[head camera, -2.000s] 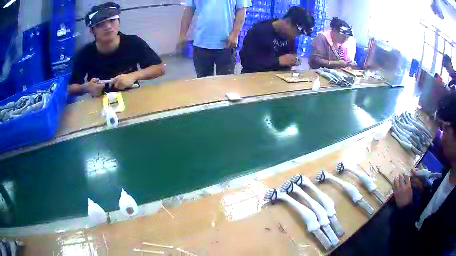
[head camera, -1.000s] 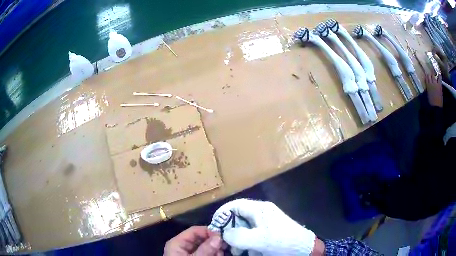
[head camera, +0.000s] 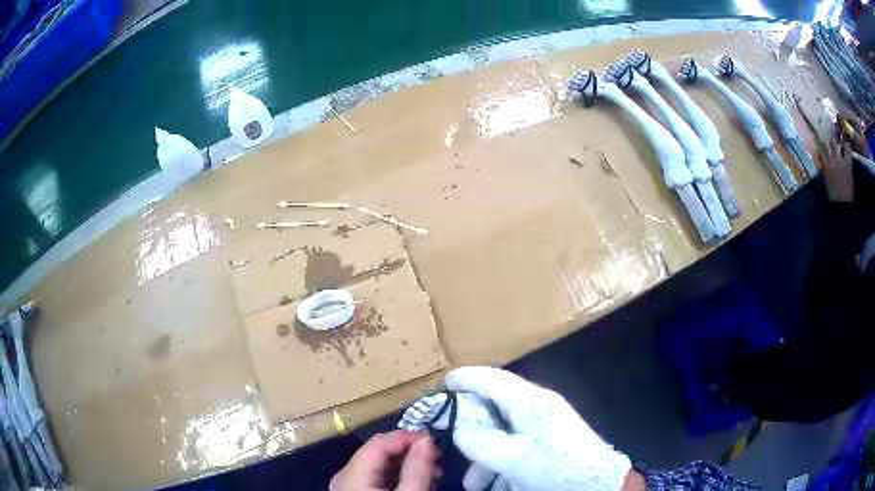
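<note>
My right hand (head camera: 537, 432), in a white knitted glove, is closed around a white moulded leg at the bottom of the view, below the bench edge. The leg's toed foot (head camera: 422, 412) points left out of the glove, with a black strap across it behind the toes. The rest of the leg is hidden by the glove and the picture's edge. My bare left hand (head camera: 389, 465) is just below the toes, thumb and fingertips together, partly cut off. Whether it pinches anything is unclear. A white oval dish (head camera: 325, 310) sits on the stained cardboard mat (head camera: 384, 362).
Several pale swabs (head camera: 315, 205) lie behind the mat. Two white cone-tipped bottles (head camera: 250, 119) stand at the green belt (head camera: 384, 38). Legs (head camera: 662, 134) lie at the right, more (head camera: 29, 412) at the far left. Another person's hand (head camera: 838, 173) is at the right edge, near a blue crate (head camera: 681, 355).
The view has dropped from the line to the bench and my hands. Over the last second, the gloved hand has shifted slightly right, and the foot shows more clearly beyond it.
</note>
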